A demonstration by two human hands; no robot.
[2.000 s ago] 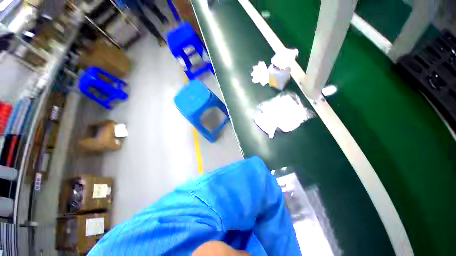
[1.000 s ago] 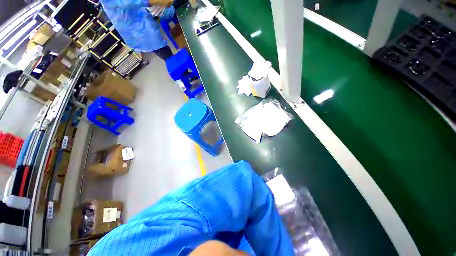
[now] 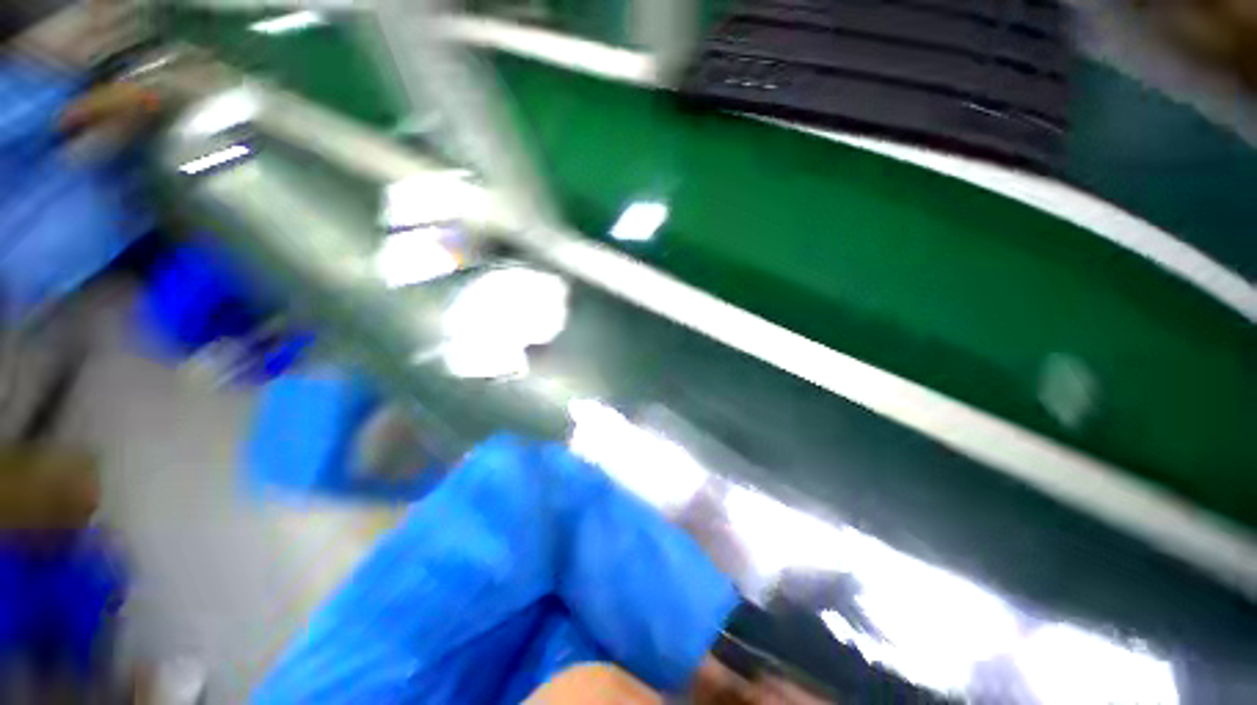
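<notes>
The frame is strongly blurred. My left arm, in a blue sleeve with a dark band at the wrist, bends down to my left hand [image 3: 751, 683], which is cut off by the bottom edge. What its fingers do or hold is hidden. Clear plastic film [image 3: 910, 606] with strong white glare lies along the bench edge beside the hand. A white pile of wipes [image 3: 503, 320] lies further up the dark green worktop. My right hand is not in view.
A whitish bottle [image 3: 418, 258] stands beyond the pile, near a white post [image 3: 476, 124]. A green belt [image 3: 827, 262] runs behind a white rail [image 3: 827, 369], with a black tray [image 3: 896, 69] beyond. Blue stools [image 3: 303, 434] and a coworker's blue smock [image 3: 62, 193] are at left.
The view has swung right, so the pile, bottle and stools sit further left and more film shows. My left wrist and part of the hand have come into view at the bottom.
</notes>
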